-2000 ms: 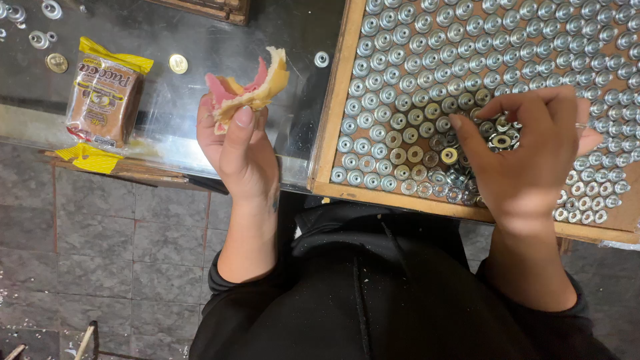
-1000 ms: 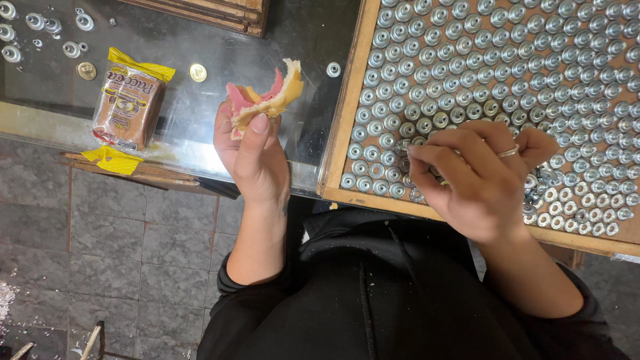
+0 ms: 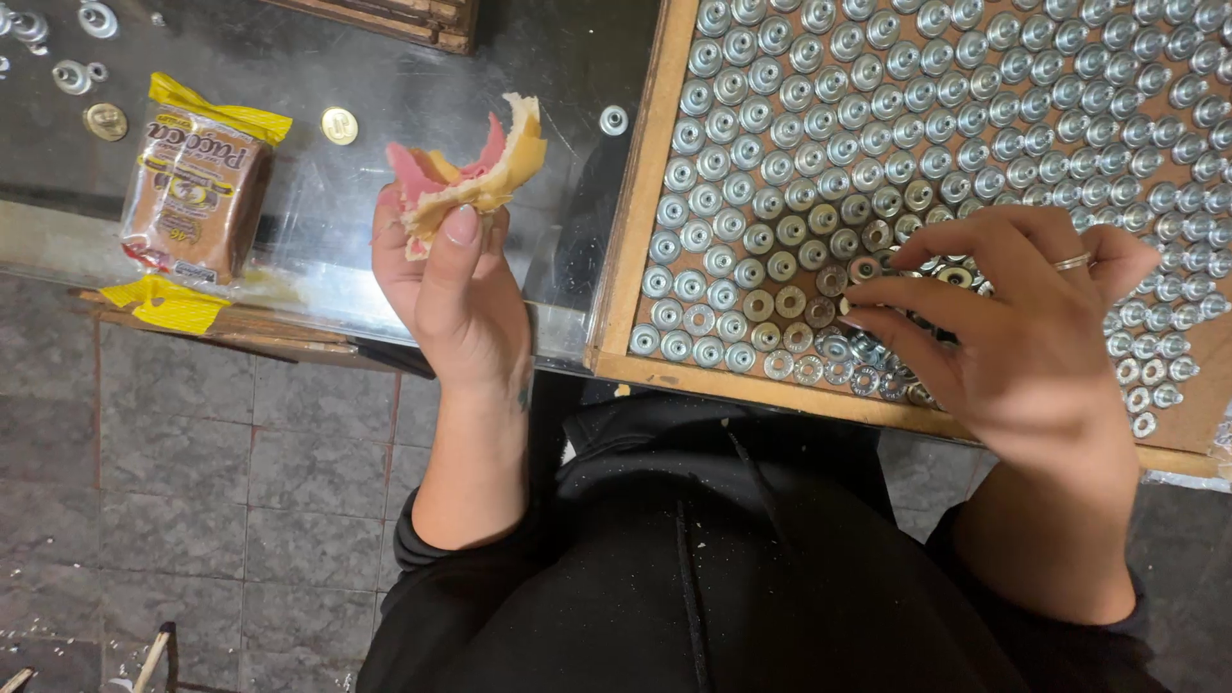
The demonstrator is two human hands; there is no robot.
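Note:
My left hand (image 3: 452, 279) holds a partly eaten sandwich (image 3: 472, 183) with a pink filling above the dark tabletop, left of a wood-framed tray (image 3: 621, 221). Over the lower middle of the tray is my right hand (image 3: 1011, 308), a ring on one finger, with thumb and forefinger pinching a small round metal piece (image 3: 846, 305) seen nearly edge-on. Rows of silvery metal buttons (image 3: 794, 91) with raised centres cover the tray's brown board. Near my right fingertips several flat ring-like pieces (image 3: 790, 301) lie among them. My right palm hides some pieces beneath it.
A wrapped Paçoca sweet (image 3: 197, 192) lies at the tabletop's left edge. Around it are a gold-coloured disc (image 3: 339, 125), another disc (image 3: 105, 122) and loose metal buttons (image 3: 72, 77). One button (image 3: 613, 119) sits beside the tray. A wooden box edge (image 3: 404, 19) shows at the top.
My right hand moved left over the tray between the first two frames, and its thumb and forefinger now pinch a small piece. My left hand keeps the sandwich in much the same place.

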